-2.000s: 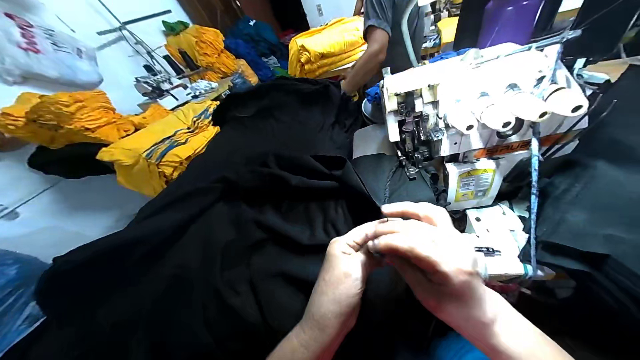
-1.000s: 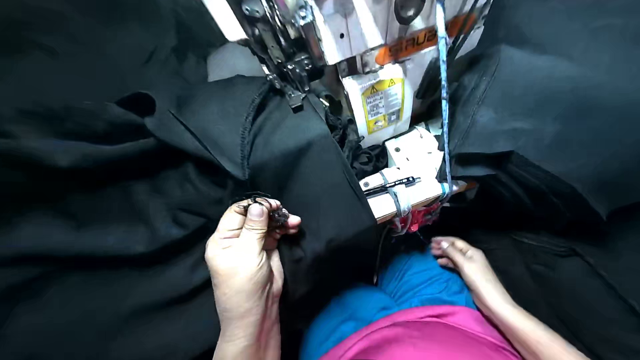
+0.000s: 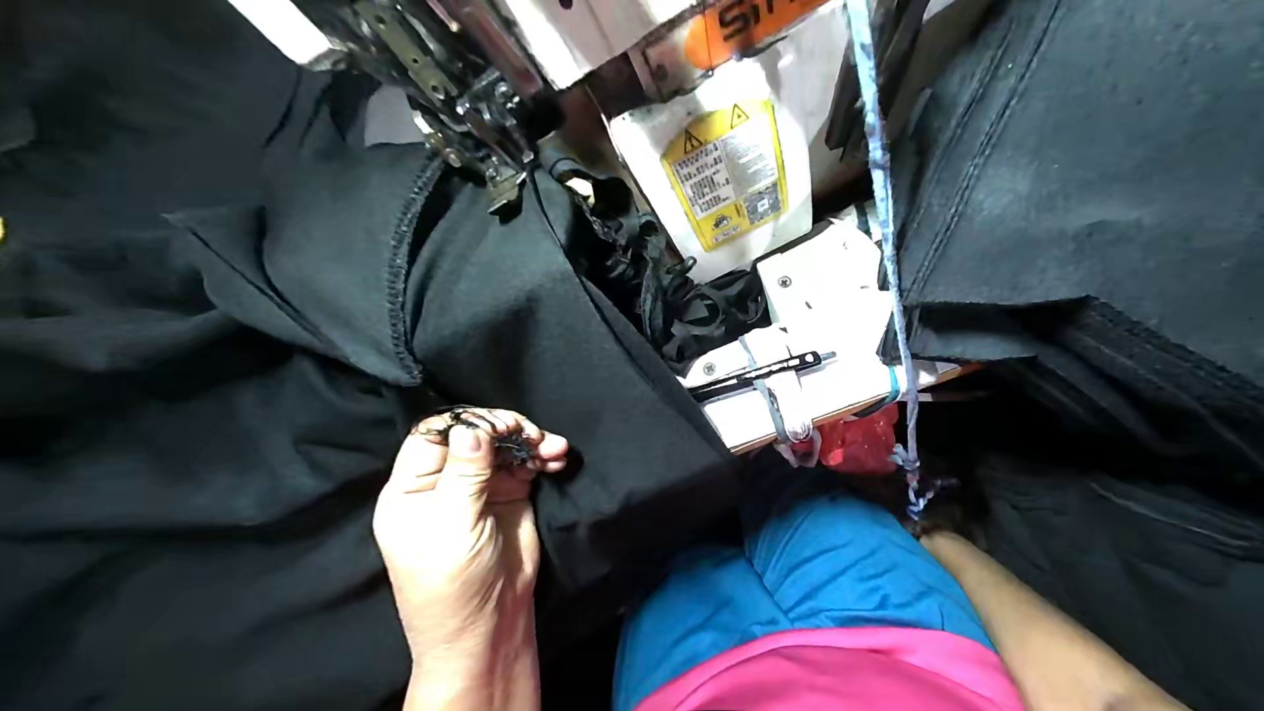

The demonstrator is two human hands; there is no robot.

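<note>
My left hand (image 3: 464,523) pinches a small tangle of black thread (image 3: 509,444) between thumb and fingers, over the black fabric (image 3: 563,385). An overlocked seam (image 3: 403,267) runs through that fabric just above the hand. The presser foot area of an industrial sewing machine (image 3: 504,183) stands over the cloth's upper edge. Of my right arm only the forearm (image 3: 1037,622) shows, at the lower right; the hand is hidden in the dark below the table edge, near the hanging cord.
Black scraps (image 3: 716,311) lie beside the machine's white panel. Tweezers (image 3: 760,375) are strapped on a white plate (image 3: 829,296) at the table edge, above a red plastic bag (image 3: 859,439). A blue-white cord (image 3: 884,197) hangs down. More black fabric (image 3: 1116,178) covers the right side.
Two seconds ago both my hands were together over the fabric. They have parted; my right hand has gone down and out of sight. The view has tilted down and come closer.
</note>
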